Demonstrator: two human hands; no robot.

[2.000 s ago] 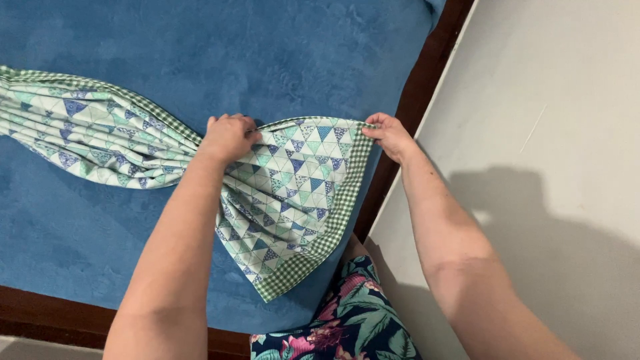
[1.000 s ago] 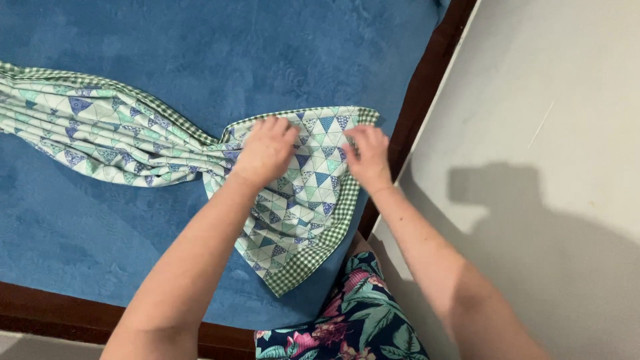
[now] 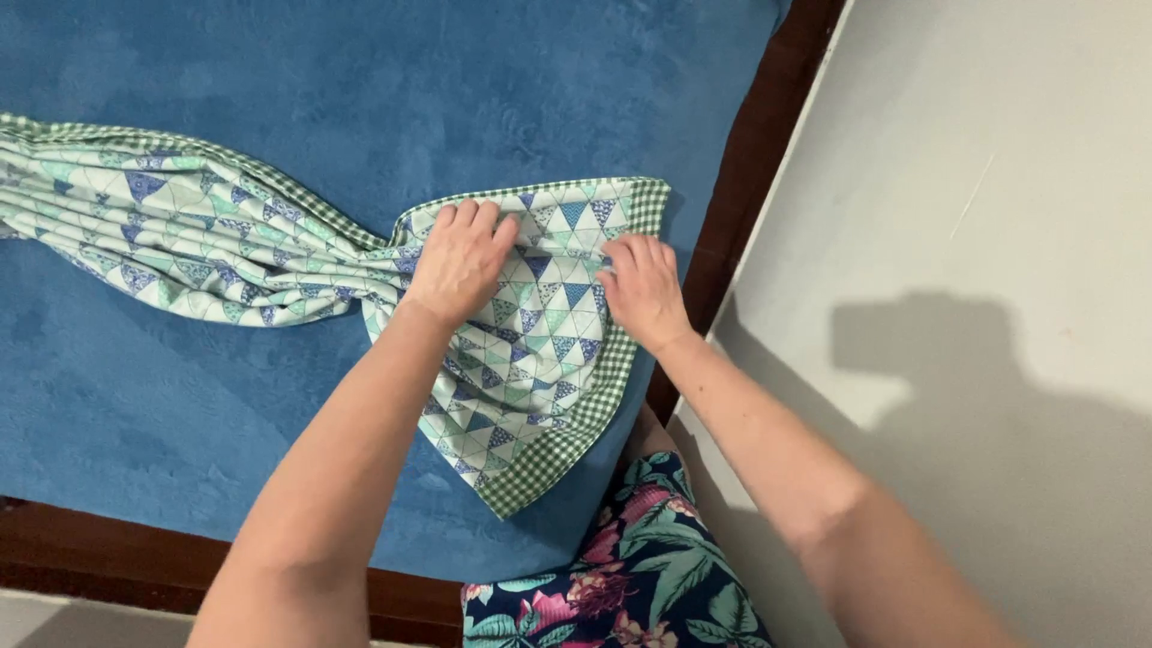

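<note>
A cloth printed with blue, green and white triangles and bordered in green gingham lies over a blue fabric-covered mattress. It is gathered narrow at its middle and fans out to the right, while a bunched length runs off the left edge. My left hand rests on the fanned part just right of the gather, fingers bent on the fabric. Near the right gingham border, my right hand touches the cloth with curled fingers; whether it pinches any fabric cannot be told. The fingertips of both hands are partly hidden.
A dark wooden bed frame runs along the right side of the mattress and also shows at the lower left. A pale wall with a shadow on it stands close at the right. My floral-clothed leg is against the mattress corner.
My right hand has left the cloth's upper right corner, where it was two seconds ago, and moved down and inward. My left hand has shifted from the upper edge onto the fanned part, which now lies wider.
</note>
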